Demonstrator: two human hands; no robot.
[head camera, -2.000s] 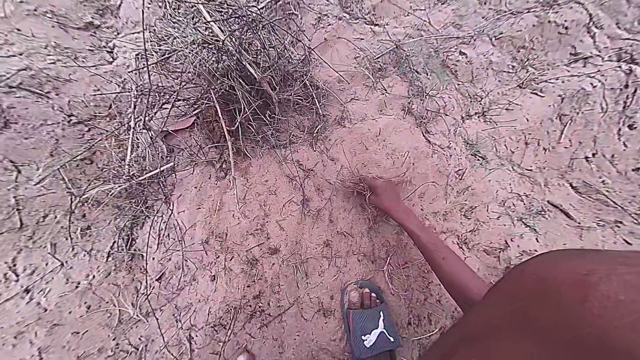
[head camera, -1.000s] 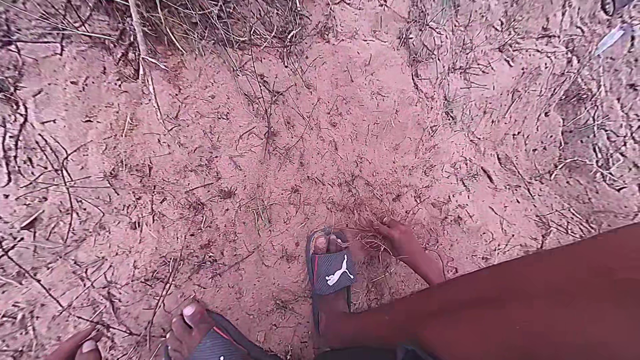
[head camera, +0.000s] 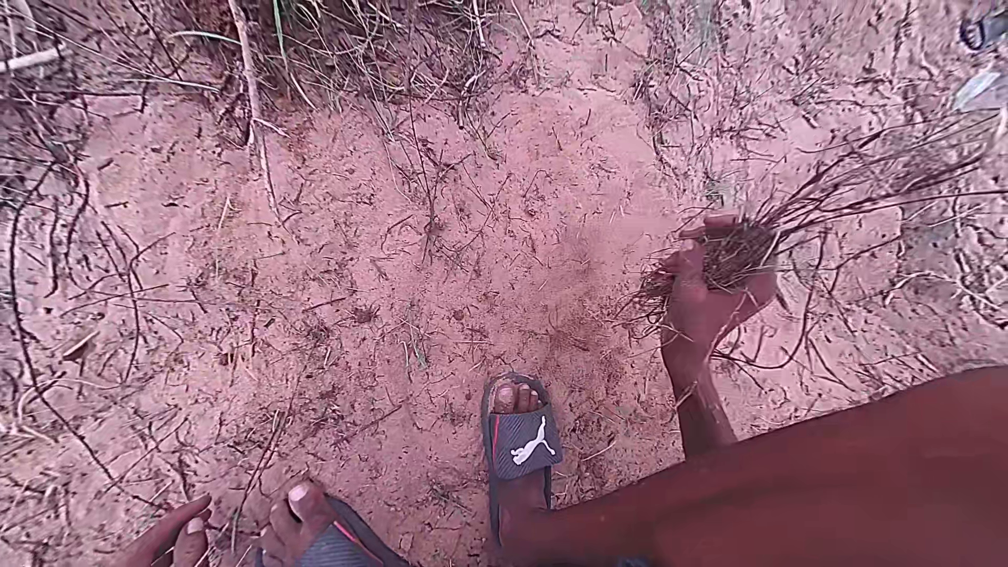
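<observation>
My right hand (head camera: 705, 299) is closed around a bundle of dry grass and thin twigs (head camera: 740, 252), held above the reddish ground at the right. The long stems stick out toward the upper right, and short tangled ends show on the left of the fist. My left hand (head camera: 175, 535) shows only in part at the bottom left edge, near my left foot, its fingers close to the ground. Whether it holds anything cannot be made out.
My feet wear dark slide sandals, the right one (head camera: 524, 445) with a white Puma logo. Dry brush (head camera: 354, 47) lies at the top, beside an upright stick (head camera: 252, 87). Thin stems and litter cover the sandy soil (head camera: 488, 276). A pale object (head camera: 976, 88) lies at the upper right.
My right hand has moved up and away from beside the right sandal, where it was a second ago, and the grass bundle now shows in it. The view has shifted since the oldest frame.
</observation>
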